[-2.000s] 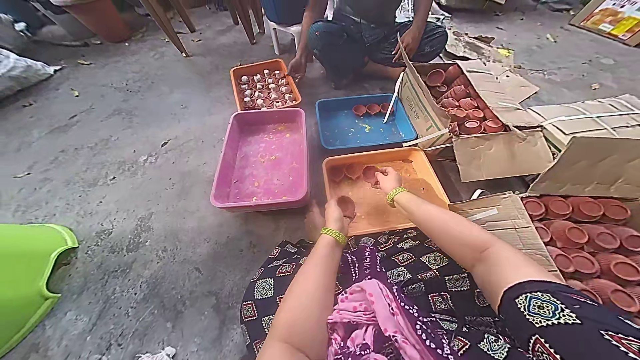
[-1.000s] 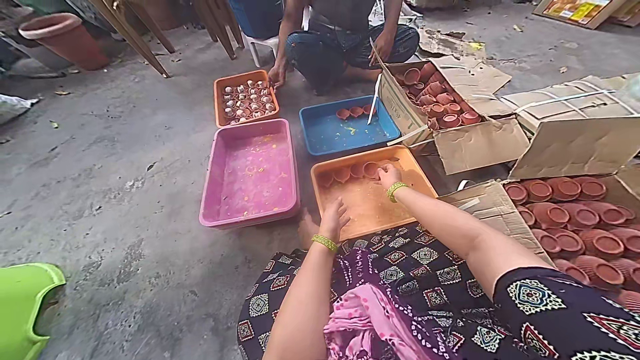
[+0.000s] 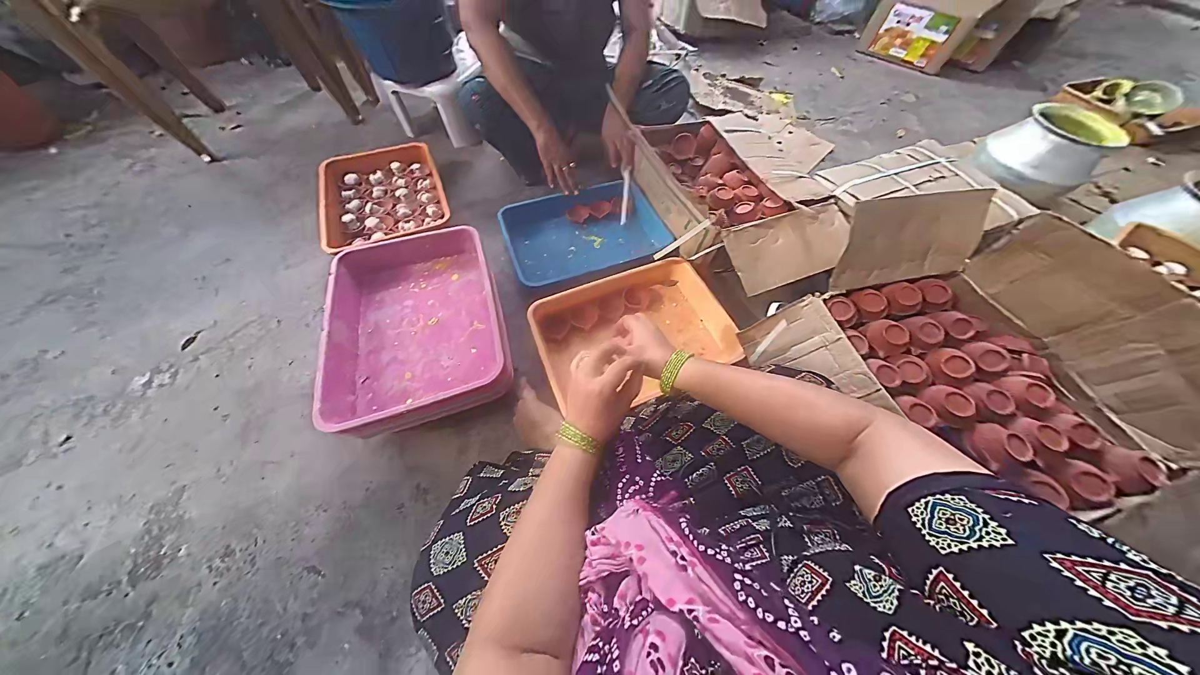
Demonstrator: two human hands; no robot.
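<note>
My left hand [image 3: 603, 382] and my right hand [image 3: 645, 342] are close together over the near side of an orange plastic tray [image 3: 714, 323]. Their fingers are bent and seem to meet; whether anything lies between them cannot be told. Several small clay cups [image 3: 611, 307] stand in a row along the far side of that tray. Right of me, an opened cardboard box [image 3: 1059, 281] holds many red clay cups [image 3: 949, 366], mostly lying in rows. Another cardboard box [image 3: 778, 248] beyond the tray holds more clay cups [image 3: 722, 178] in a loose pile.
Left of the orange tray stand stacked pink trays [image 3: 323, 375]. A blue tray [image 3: 534, 272] with a few clay cups lies ahead, by a seated person's hands [image 3: 558, 161]. A smaller orange tray [image 3: 328, 206] holds filled cups. Metal pots [image 3: 1031, 155] stand at the right.
My hands have come together over the orange tray; they were apart one second ago. The cup seen in my left hand two seconds ago is no longer visible there. The other person's hand has moved to the blue tray.
</note>
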